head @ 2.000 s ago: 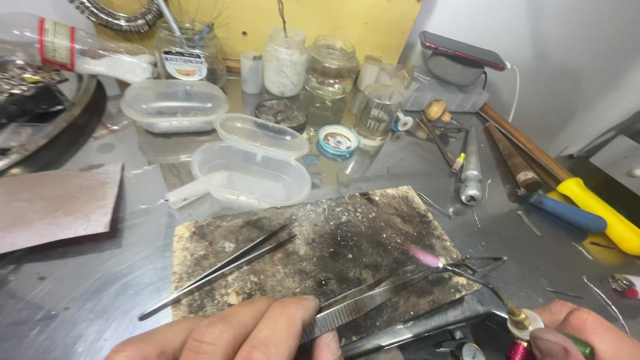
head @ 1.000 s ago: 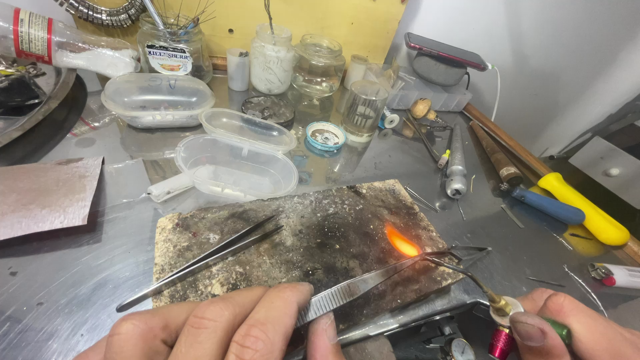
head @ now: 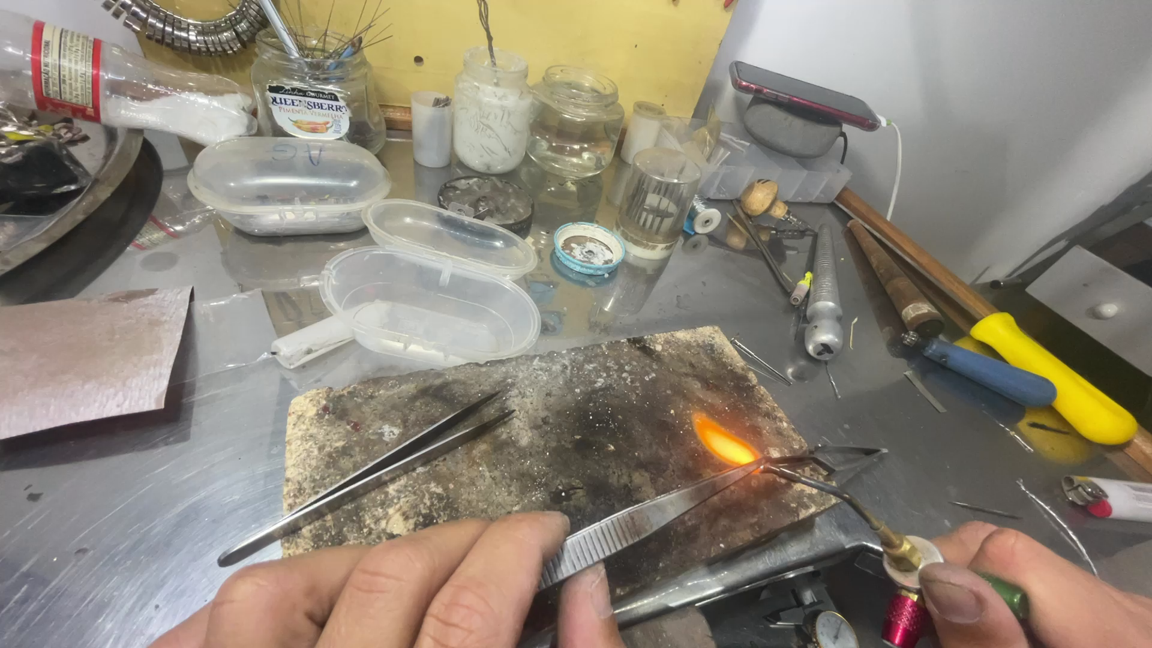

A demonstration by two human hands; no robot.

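Note:
My left hand [head: 432, 585] pinches ridged metal tweezers [head: 630, 531] between thumb and fingers. Their tips reach the nozzle area of a small gas torch [head: 850, 504], which my right hand [head: 1017, 585] holds at its knobbed body. An orange flame [head: 724, 441] burns by the tweezer tips, over a scorched soldering board [head: 594, 423]. Whether the tweezers grip a small piece is hidden by the glare. A second pair of tweezers [head: 369, 477] rests on the left part of the board. Behind the torch nozzle, another dark pointed metal tool [head: 850, 454] shows at the board's right edge.
Clear plastic containers [head: 432, 306], glass jars [head: 576, 126] and a blue-rimmed lid [head: 589, 249] stand behind the board. Brown sandpaper [head: 90, 360] lies left. On the right are a yellow-handled tool [head: 1053, 378], a blue-handled tool [head: 990, 371], a metal handle [head: 823, 297] and a lighter [head: 1111, 498].
The flame, pinkish two seconds ago, is now bright orange and larger. Both hands keep their holds on the tweezers and the torch.

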